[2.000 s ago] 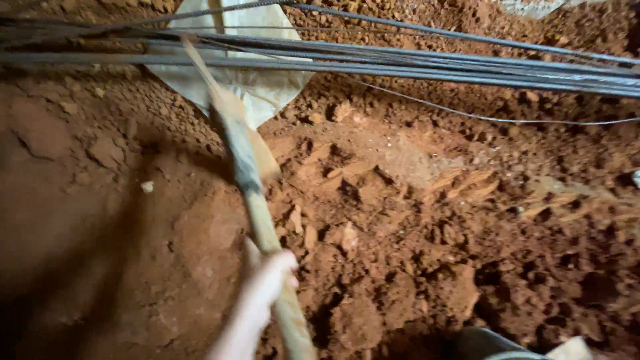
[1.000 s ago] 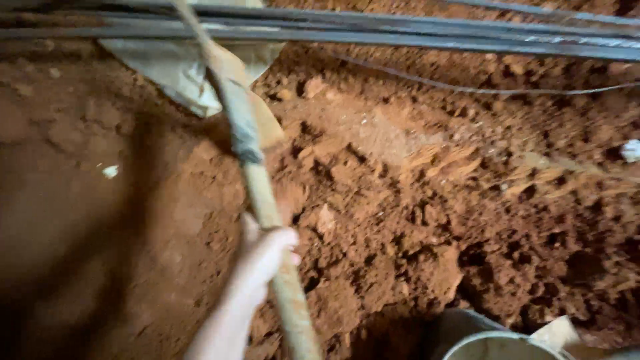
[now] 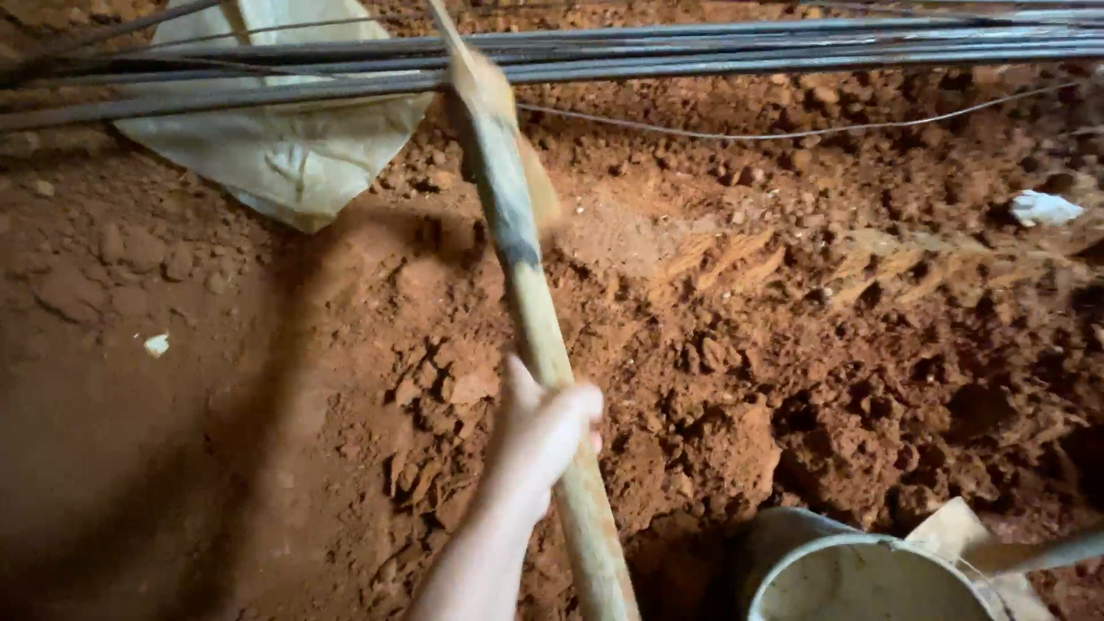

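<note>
My left hand (image 3: 548, 423) is closed around the pale wooden handle (image 3: 539, 323) of a digging tool, apparently a pick or mattock. The handle runs from the bottom middle toward the upper middle, with a dark band below its head. The soil-coated head (image 3: 483, 82) is blurred; a narrow point reaches the top edge and a broader part (image 3: 539, 190) shows at the right. It overlaps the bundle of metal bars in view. Whether it touches them or the loose reddish soil (image 3: 707, 345) cannot be told. My right hand is out of view.
Long metal bars (image 3: 690, 56) cross the top, partly over a pale sheet (image 3: 302, 164). A thin wire (image 3: 776, 136) curves below them. At bottom right stands a round bucket (image 3: 798, 552), beside a flat pale blade (image 3: 953, 526) and a rod or handle (image 3: 1061, 552).
My left hand keeps its hold on the handle throughout. The view has shifted, bringing more of the pale sheet and the bucket into sight than one second ago.
</note>
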